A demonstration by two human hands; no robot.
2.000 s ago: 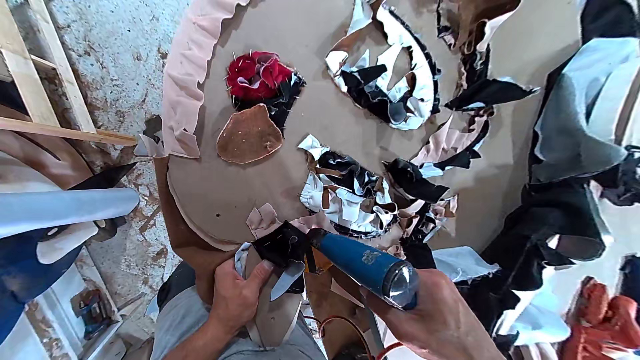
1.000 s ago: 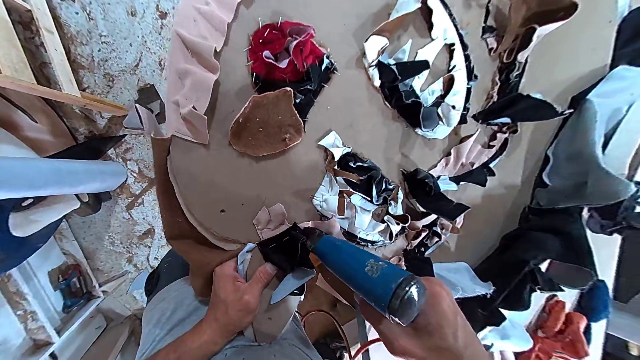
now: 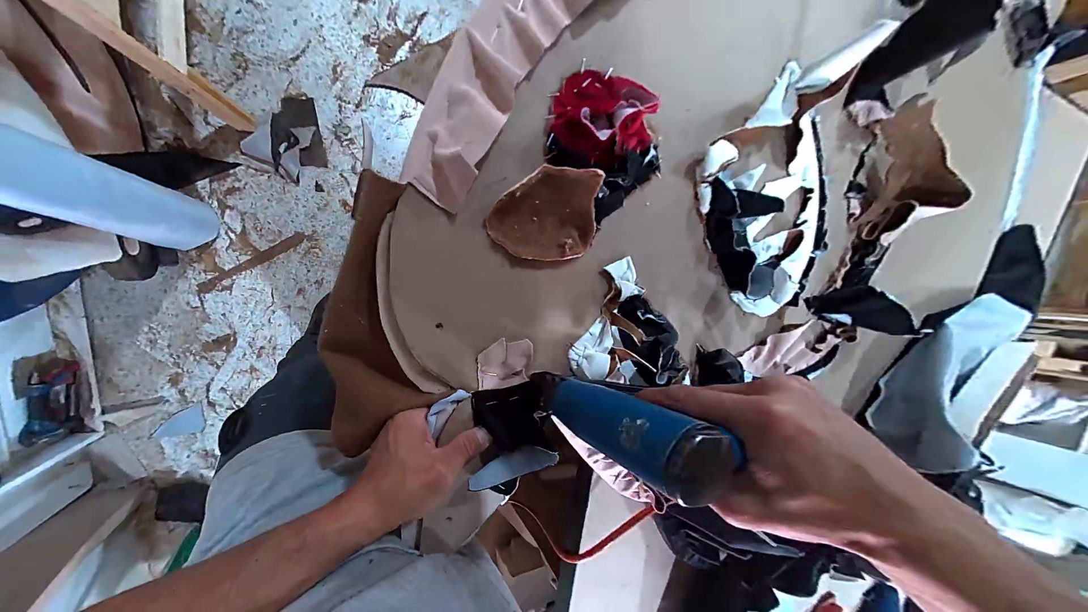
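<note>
My right hand (image 3: 790, 450) is wrapped around a blue-bodied handheld power tool (image 3: 637, 429), seen from its rear end. The tool's dark nose touches a black fabric piece (image 3: 508, 415) at the board's near edge. My left hand (image 3: 421, 467) pinches that black piece together with light material, thumb on top. A grey-blue scrap (image 3: 512, 468) hangs just below the black piece, and a small pink scrap (image 3: 505, 362) lies above it. A strip of brown material (image 3: 361, 340) drapes over the board's left edge. The tool's tip is hidden from view.
On the large beige board (image 3: 459, 280) lie a pinned red fabric flower (image 3: 602, 115), a brown oval piece (image 3: 548, 212), a pink strip (image 3: 467, 110) and a ring of black and white scraps (image 3: 765, 212). An orange-red cord (image 3: 608, 541) loops beneath the board's edge. Wooden slats (image 3: 161, 64) stand at upper left.
The view has shifted, showing more of the littered floor at left. Both hands keep their holds, and the tool's nose stays at the black piece.
</note>
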